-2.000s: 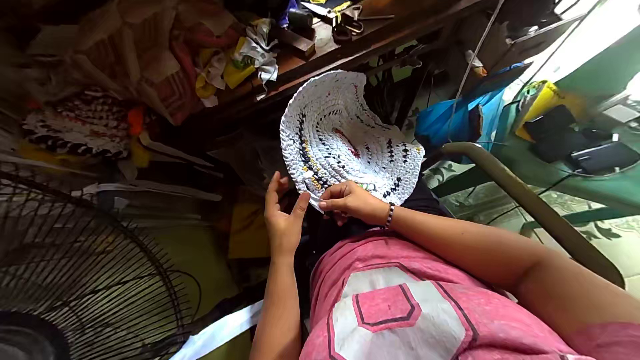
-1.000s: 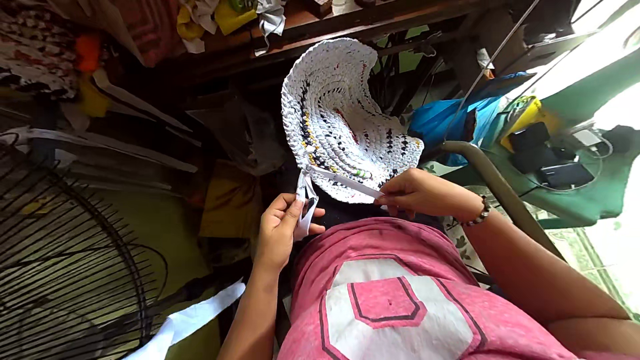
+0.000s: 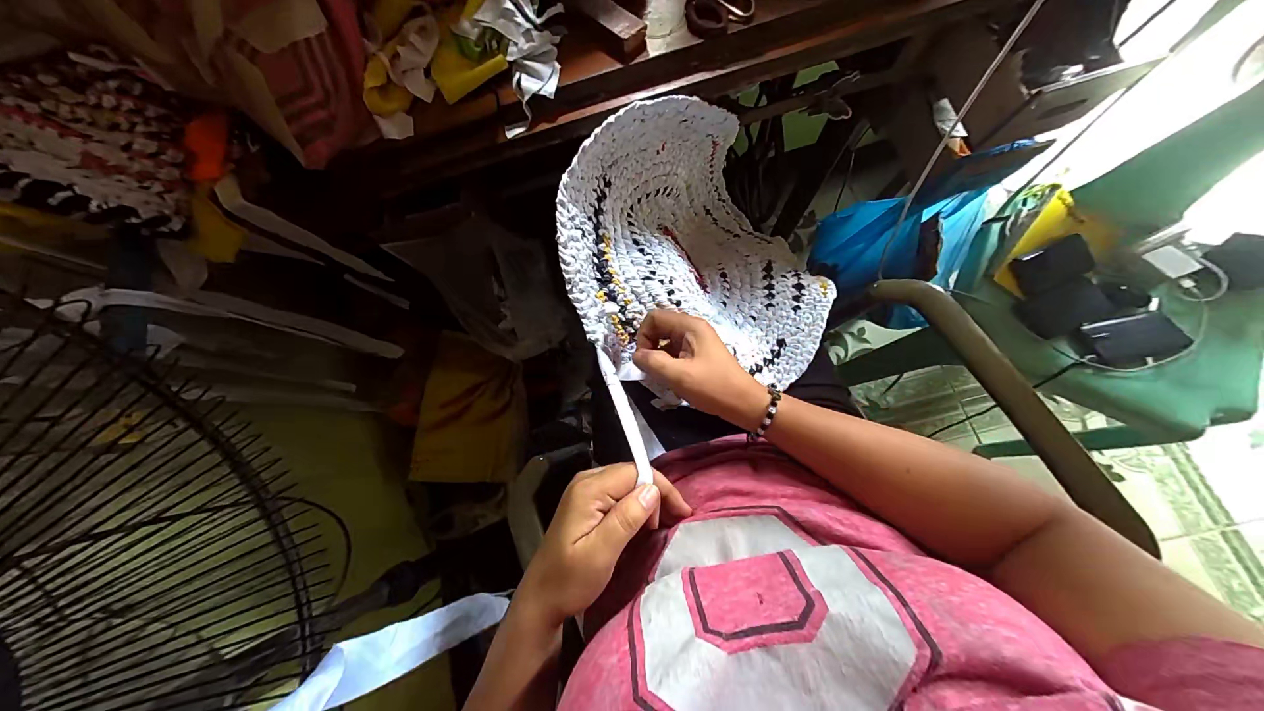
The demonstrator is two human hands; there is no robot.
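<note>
A round crocheted rag mat [image 3: 671, 237], white with black, yellow and red flecks, rests over my lap with its rim curled up. A white fabric strip [image 3: 626, 415] runs from the mat's lower left edge down to my left hand [image 3: 602, 523], pinched taut between thumb and fingers. My right hand [image 3: 691, 360], a beaded bracelet at its wrist, is bent closed at the lower edge of the mat beside the strip. Whatever its fingertips hold is largely hidden; a bit of white fabric shows just below them.
A wire fan guard [image 3: 197, 494] stands at the left. A wooden table [image 3: 592, 94] with fabric scraps [image 3: 523, 44] crosses the top. At the right are a curved metal armrest [image 3: 1007, 395], a blue plastic bag [image 3: 869, 242] and a green chair [image 3: 1175, 346] holding dark devices.
My right hand has moved from the right end of a stretched strip back to the mat's edge. My left hand is lower, and the strip now runs down to it from the edge.
</note>
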